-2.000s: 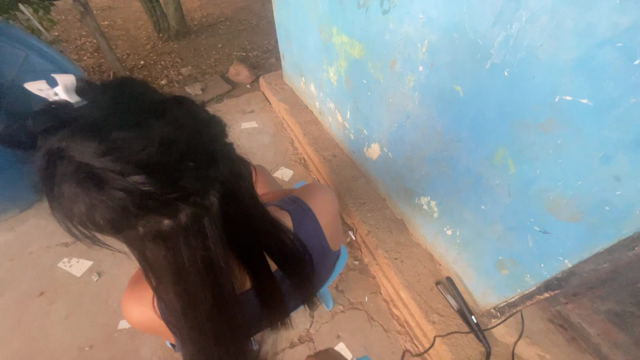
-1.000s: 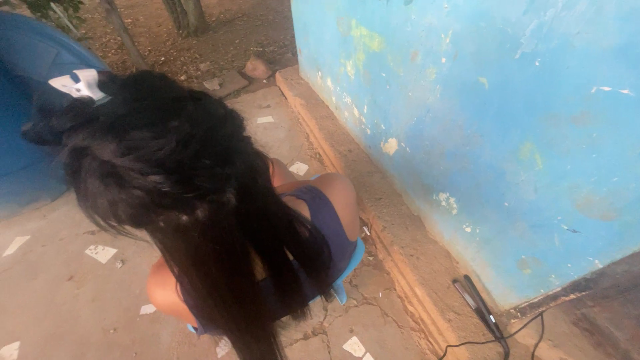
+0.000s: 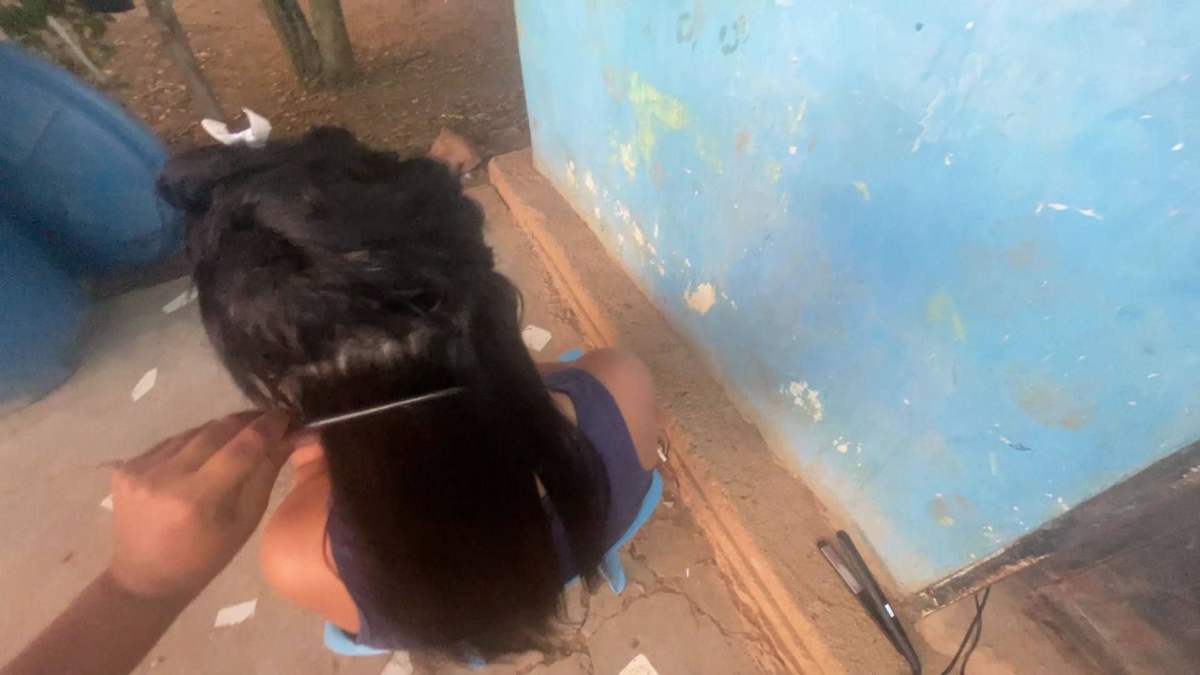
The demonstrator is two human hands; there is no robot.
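A person with long dark hair sits with their back to me on a light blue seat. From the lower left comes my left hand, its fingers closed at the left side of the hair. A thin, light-coloured rod, perhaps a comb's tail, extends from those fingers across the back of the hair; its other end is hidden. A white hair clip holds the upper hair at the crown. My right hand is out of view.
A black hair straightener with a cord lies on the concrete ledge below a blue painted wall. Blue plastic barrels stand at the left. Tree trunks rise beyond the paved floor.
My left hand has come into view from the left, with the thin rod in it. Neither hand shows in the earlier frames.
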